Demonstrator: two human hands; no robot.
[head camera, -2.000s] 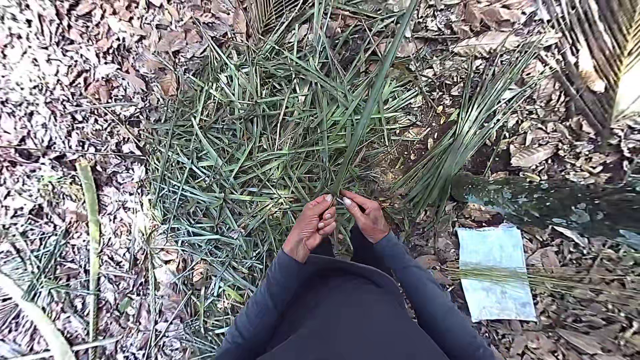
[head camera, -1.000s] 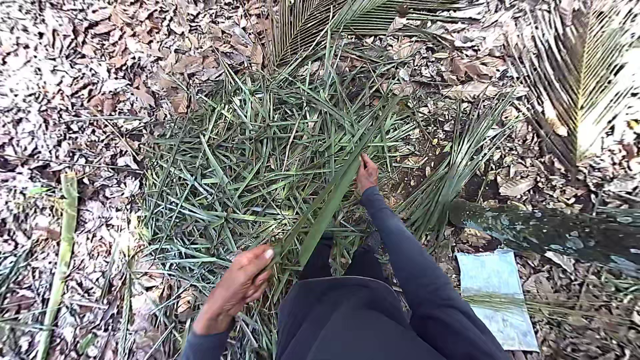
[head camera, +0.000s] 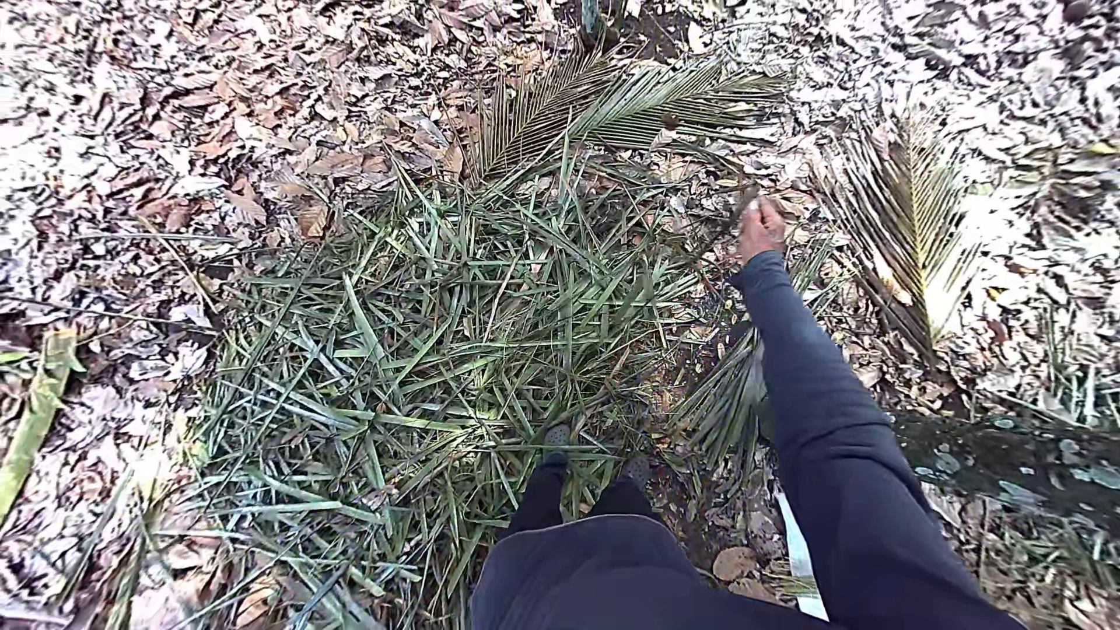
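My right hand (head camera: 762, 229) is stretched out ahead, its fingers closed around something thin and dark, blurred, that looks like a leaf strip or midrib. It hangs over the leaf litter beyond a bundle of long green leaf strips (head camera: 731, 394). My left hand is out of view. A broad heap of cut green leaf strips (head camera: 455, 350) lies on the ground around my feet, left of the bundle. Under my right forearm shows part of a pale sheet (head camera: 799, 556), mostly hidden by the sleeve.
Palm fronds (head camera: 542, 114) lie beyond the heap, and another frond (head camera: 919, 227) stands out at the right. A lichen-spotted log (head camera: 1006, 459) lies at the lower right. A green stalk (head camera: 39, 411) rests at the far left. Dry leaf litter surrounds the heap.
The right hand has reached forward and away from my body. My left hand, which held a long green leaf blade, has left the view, and that broad blade no longer shows clearly.
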